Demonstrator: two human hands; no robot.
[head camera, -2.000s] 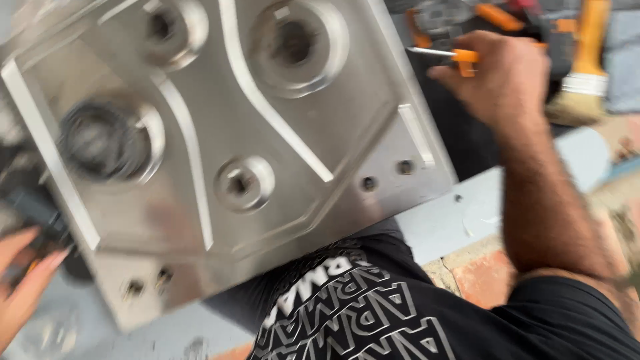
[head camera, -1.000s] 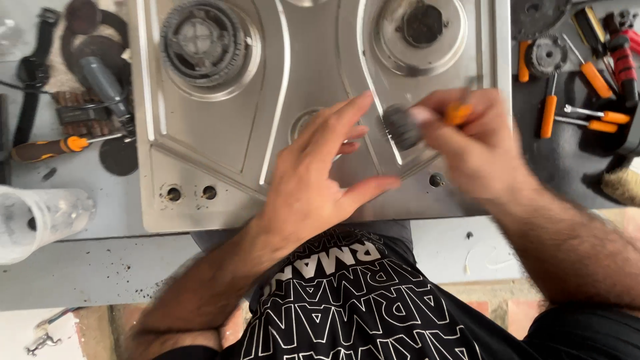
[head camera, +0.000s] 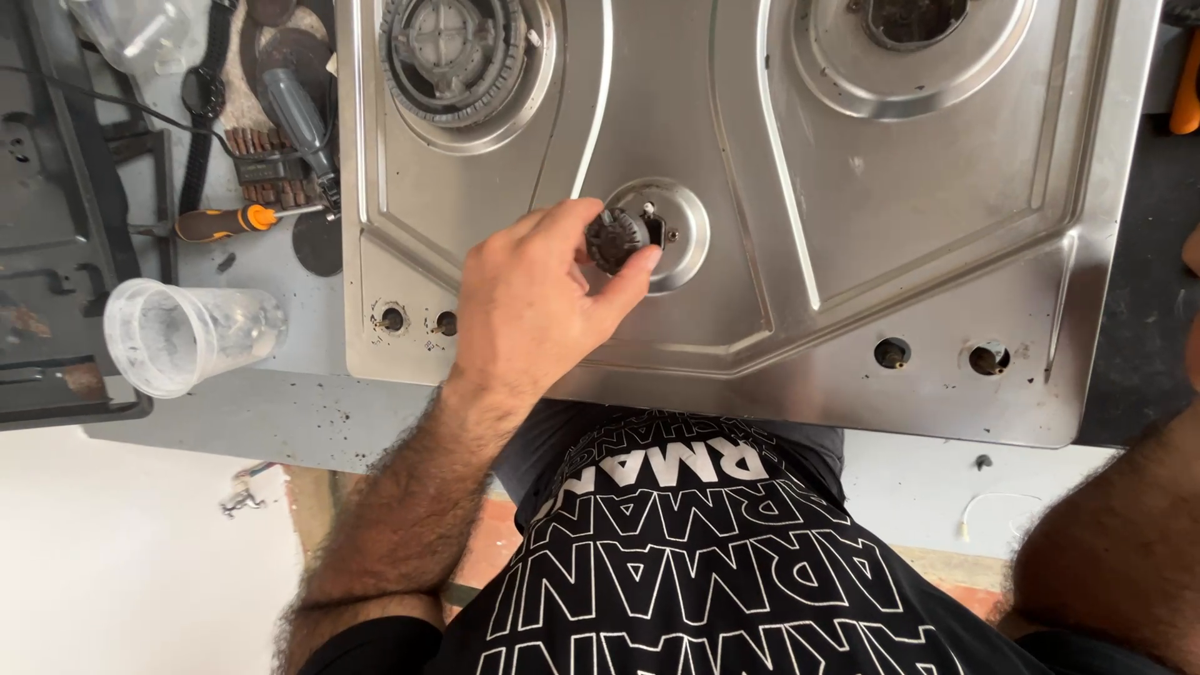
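Observation:
My left hand (head camera: 534, 291) grips a small dark gas burner head (head camera: 619, 240) between thumb and fingers, tilted over the small round burner recess (head camera: 689, 234) at the front centre of a stainless steel cooktop (head camera: 656, 122). A larger burner (head camera: 452, 52) sits at the cooktop's back left. The wide recess (head camera: 914, 56) at the back right has a dark opening. Brass valve stems show in the holes along the front edge. Of my right hand (head camera: 1192, 248), only a sliver of fingers shows at the right edge, so what it holds is hidden.
Left of the cooktop lie an orange and black screwdriver (head camera: 225, 223), a bit set (head camera: 270, 169), a wristwatch (head camera: 202, 94) and a clear plastic cup (head camera: 192, 333) on its side. Beyond them is a black metal frame (head camera: 66, 234). An orange handle (head camera: 1186, 89) lies on the black surface at right.
My left hand has closed on the small burner head, which was by my right hand a second ago. My right hand has moved away to the right edge of the view.

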